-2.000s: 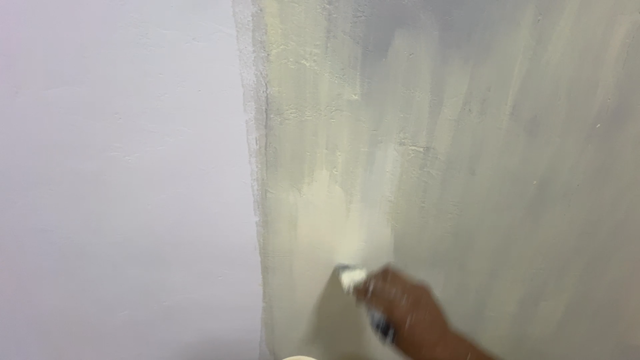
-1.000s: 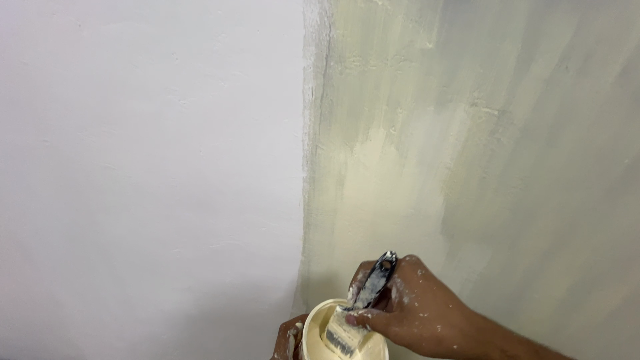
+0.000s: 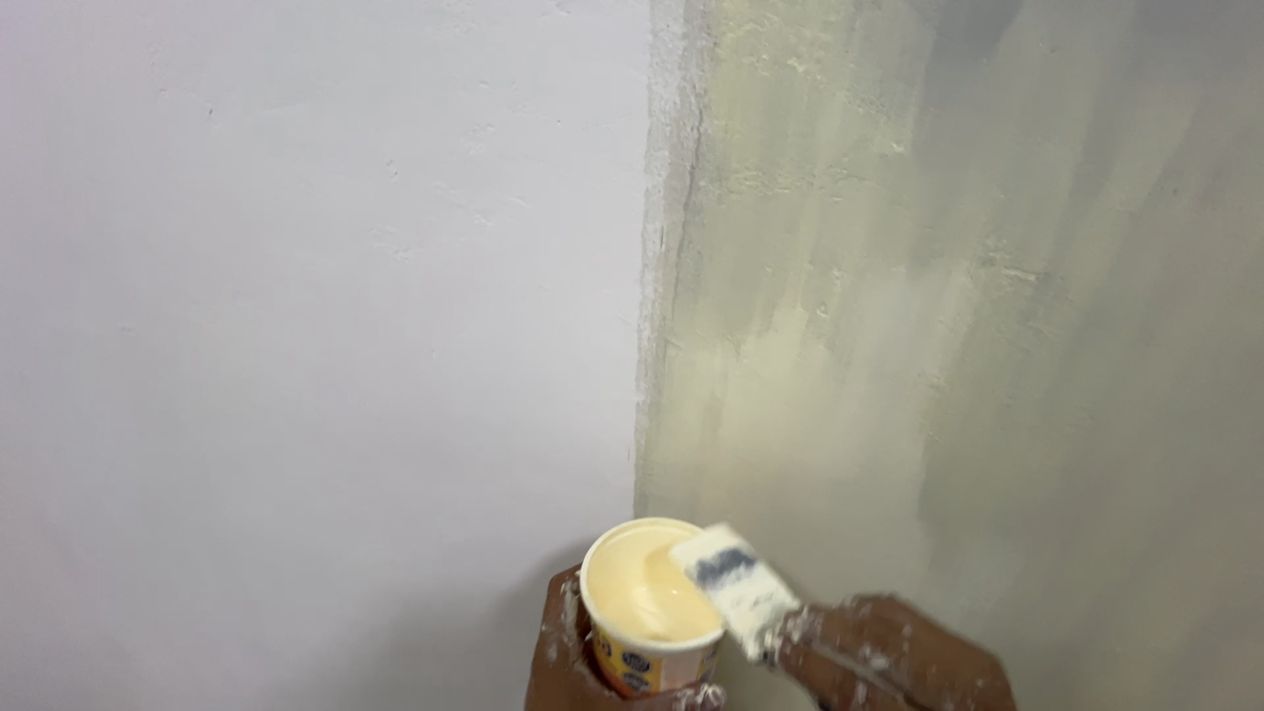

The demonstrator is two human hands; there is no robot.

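Observation:
Low in the head view, my left hand (image 3: 558, 647) grips a paper cup (image 3: 637, 667) of cream-coloured paint (image 3: 642, 583), its fingers around the printed side. My right hand (image 3: 899, 652) holds a paintbrush (image 3: 741, 592) coated in cream paint, with a dark bluish patch on it. The brush's head is over the right side of the cup's rim; whether it touches the rim I cannot tell. Its handle is hidden in the hand. Dried paint specks both hands.
A pale, lilac-white wall surface (image 3: 326, 316) fills the left. On the right, a wall surface (image 3: 839, 415) bears streaky cream and grey-green paint. A rough grey vertical strip (image 3: 671, 197) runs between them.
Two seconds ago my right hand was at the wall with the brush; one second ago the brush was down inside the cup. Now it is up at the rim, and more of the cup shows.

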